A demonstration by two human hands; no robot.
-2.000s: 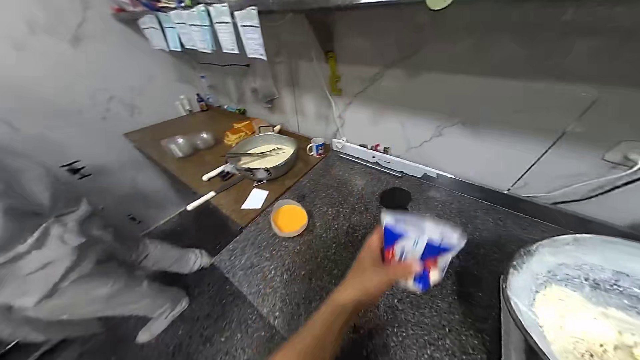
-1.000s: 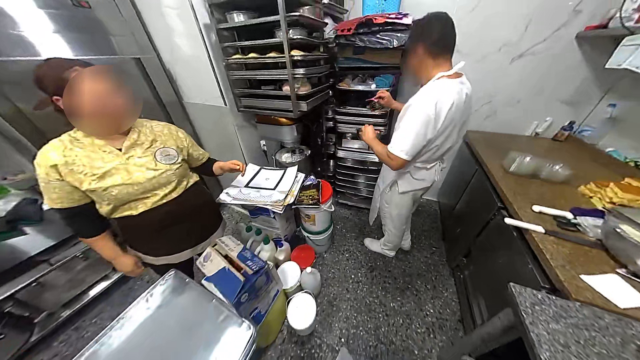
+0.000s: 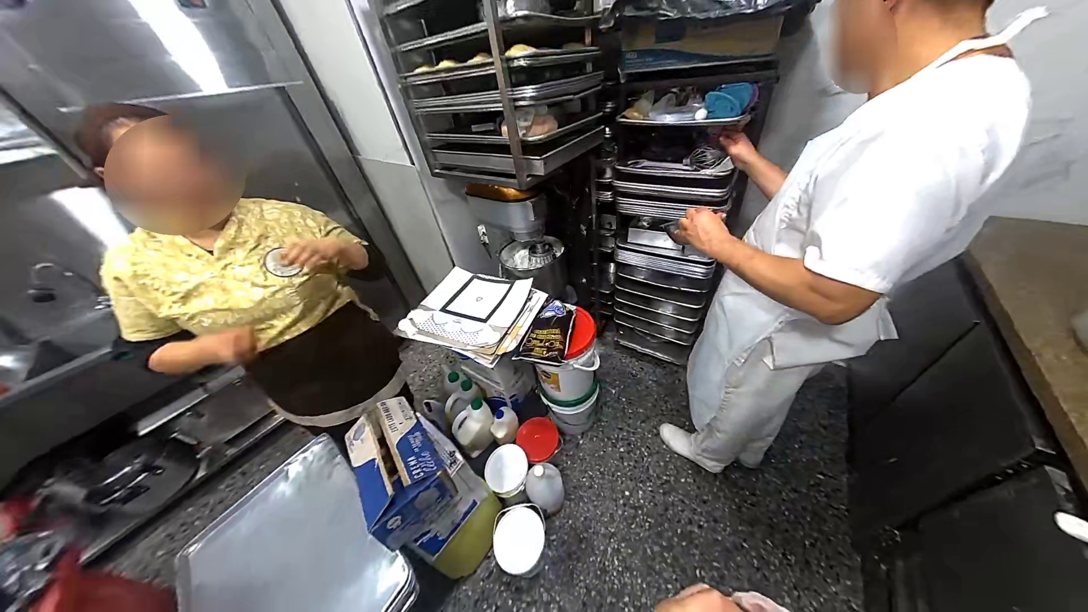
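Observation:
Only the top of a bare hand [image 3: 699, 598] of mine shows at the bottom edge, right of centre; I cannot tell which hand it is. A pale, blurred thing [image 3: 759, 603] lies against its right side, too cut off to identify. The fingers and any grip are hidden below the frame. Beyond them is the dark speckled floor [image 3: 629, 518]. White buckets [image 3: 518, 541] and a red lid [image 3: 538, 439] stand up and to the left.
A person in a yellow top [image 3: 246, 280] stands left, behind stacked metal trays [image 3: 289, 535] and a blue cardboard box [image 3: 408, 476]. A person in white [image 3: 850, 212] faces a tray rack [image 3: 667, 293]. Papers [image 3: 476, 306] top a stack by white buckets. A brown counter [image 3: 1028, 280] edges the right.
The view has swung left from the counter. The packet held in my hand two seconds ago is not clearly seen. The person in yellow has lifted a hand from the papers to the chest.

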